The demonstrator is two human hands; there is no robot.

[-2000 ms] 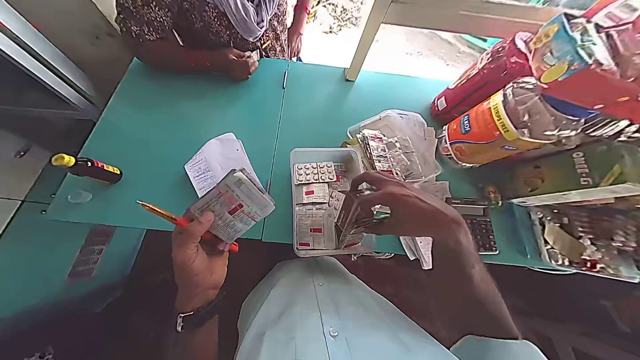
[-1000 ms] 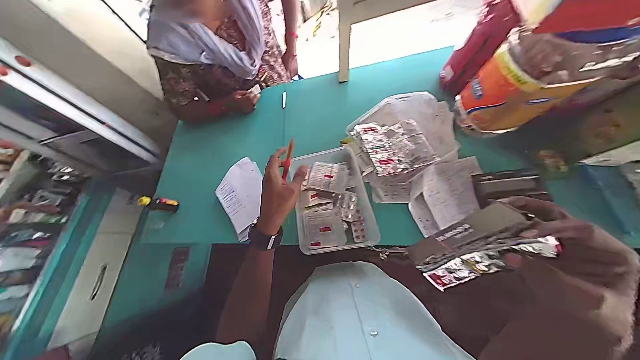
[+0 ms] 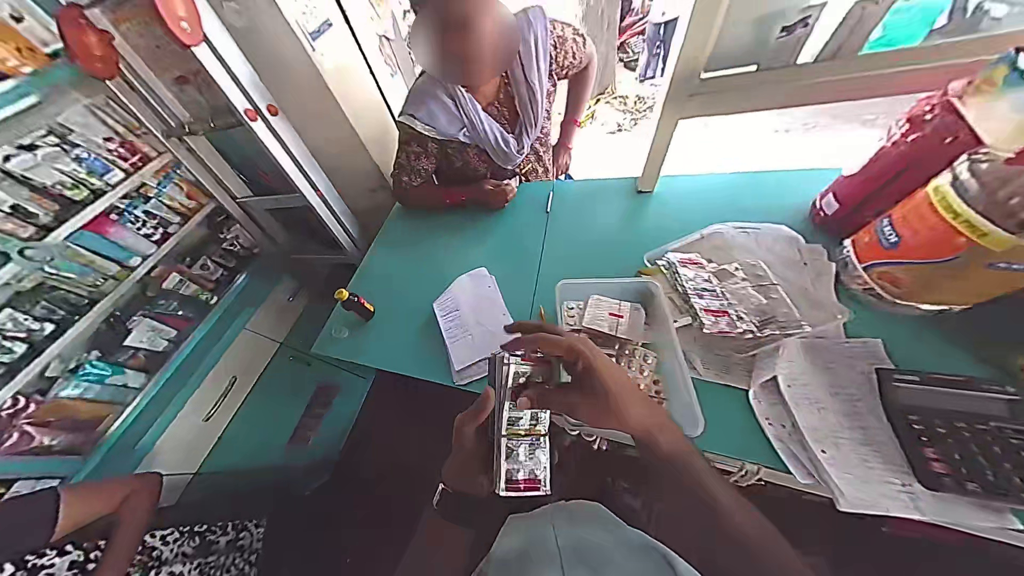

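A stack of medicine strips (image 3: 524, 456) is gripped by my left hand (image 3: 470, 444), just off the counter's near edge. My right hand (image 3: 588, 380) is on the upper part of this stack, its thumb against the strips and its fingers curved over the top. Partly behind my right hand is a clear plastic tray (image 3: 680, 360) holding several blister packs (image 3: 614, 317). Folded written papers (image 3: 472, 316) lie left of the tray. To its right, more foil strips (image 3: 728, 296) rest on a plastic-covered pile. A pencil tip (image 3: 542, 313) shows beside the tray.
A person (image 3: 488, 120) leans on the far side of the green counter (image 3: 464, 232). A small dark bottle with a yellow cap (image 3: 354, 305) stands at the left. At the right are a calculator (image 3: 952, 432), loose papers (image 3: 848, 408) and large jars (image 3: 928, 248). Another person's arm (image 3: 112, 508) shows at lower left.
My right hand has come from the right side to my left hand. My left hand has moved from over the tray to the near edge. The view has swung left.
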